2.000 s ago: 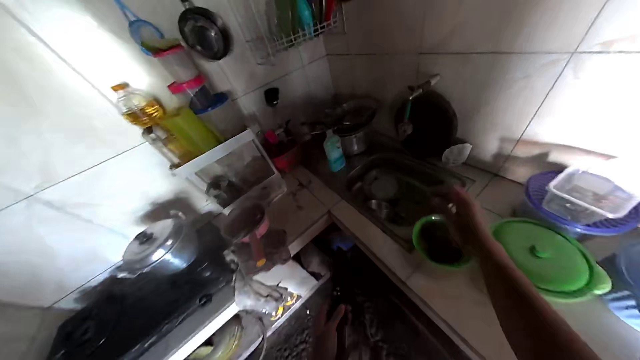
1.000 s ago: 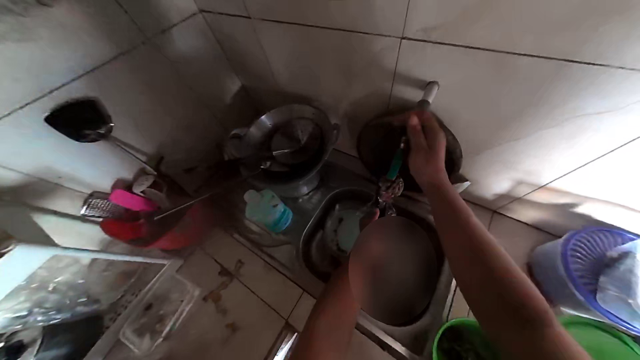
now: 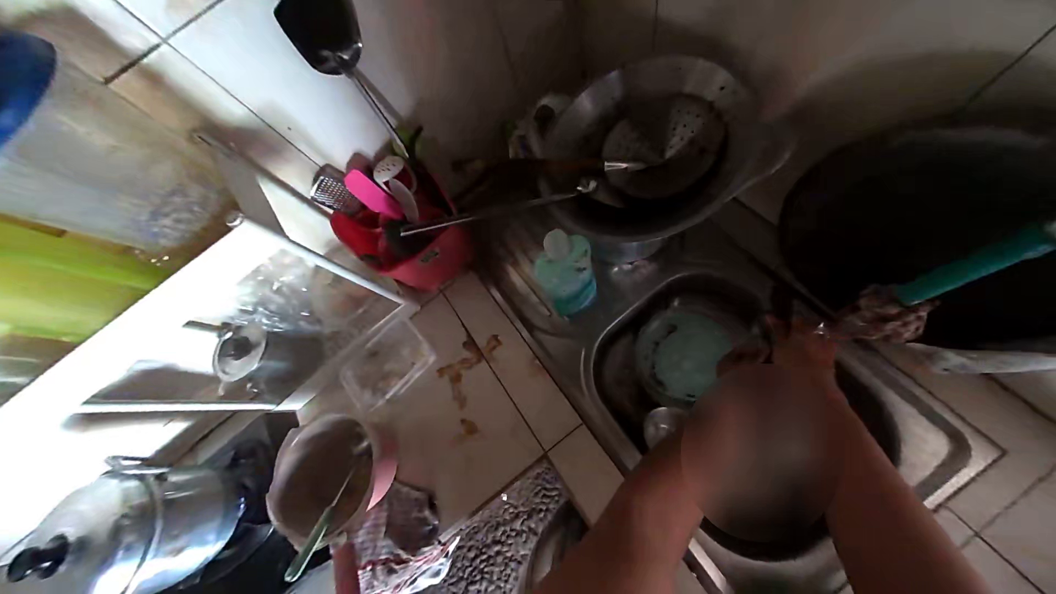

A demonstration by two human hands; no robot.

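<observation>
Both my hands are together over the right part of the stainless steel sink (image 3: 949, 429). My left hand (image 3: 742, 355) and my right hand (image 3: 804, 346) meet near the faucet end; a blurred patch covers part of them and the forearms, so what they touch or hold cannot be told. Beneath and left of them, a pale green dish (image 3: 689, 355) and a small metal cup (image 3: 662, 425) lie in the basin. A green-handled brush (image 3: 973, 264) is just right of my hands, before a large dark pan (image 3: 891, 190).
Left of the basin stands a bottle of blue-green liquid (image 3: 566, 276). Behind it are a metal pot (image 3: 627, 99) with utensils and a red utensil holder (image 3: 429, 256). A clear plastic container (image 3: 388, 363), a pink saucepan (image 3: 322, 478) and a lidded metal pot (image 3: 124, 528) are farther left.
My right hand has come down from the dark pan's upper edge to meet my left hand over the sink. Two seconds ago it was beside the green bowl. The view has swung noticeably.
</observation>
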